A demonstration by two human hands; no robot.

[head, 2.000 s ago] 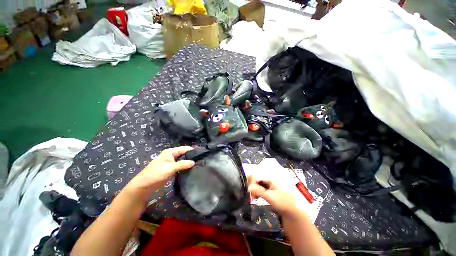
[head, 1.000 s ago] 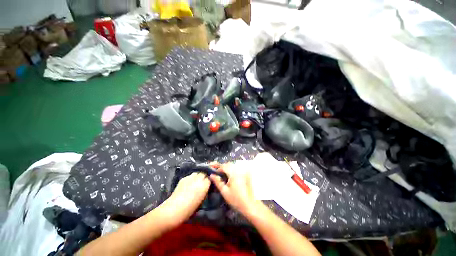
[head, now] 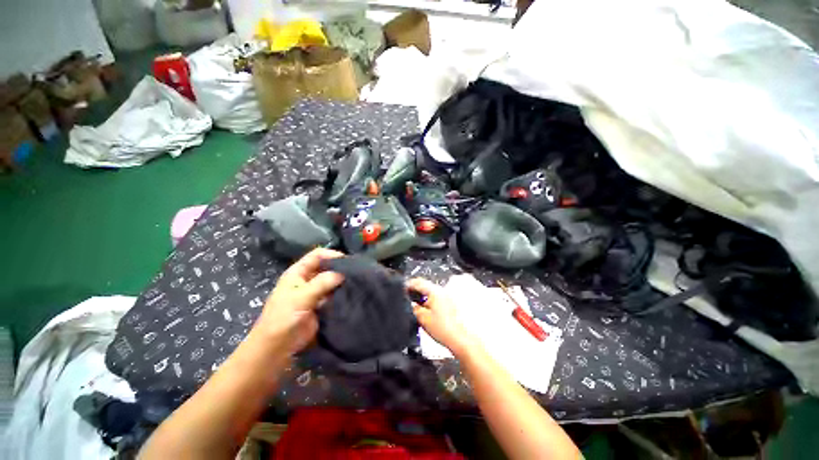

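A cartoon bag [head: 366, 310] is held up over the table's near edge, with a dark, soft black side showing. My left hand [head: 301, 296] grips its upper left edge. My right hand [head: 431, 310] is at its upper right edge, with a small dark thing at the fingertips; whether that is a tool or part of the bag I cannot tell. Black straps or cloth hang below the bag. Waiting bags [head: 377, 226] with grey bodies and orange-red noses lie just beyond my hands.
Paper sheets [head: 530, 359] with a red pen [head: 530, 323] lie right of my hands. A large woven sack [head: 682, 117] spills black bags at right. A floor sack [head: 63, 337] stands lower left. A cardboard box [head: 305, 85] stands beyond the table.
The bag was grey side up, then low between both hands; now it is raised with its black side showing. My hands have moved apart since a second ago. The view has shifted slightly.
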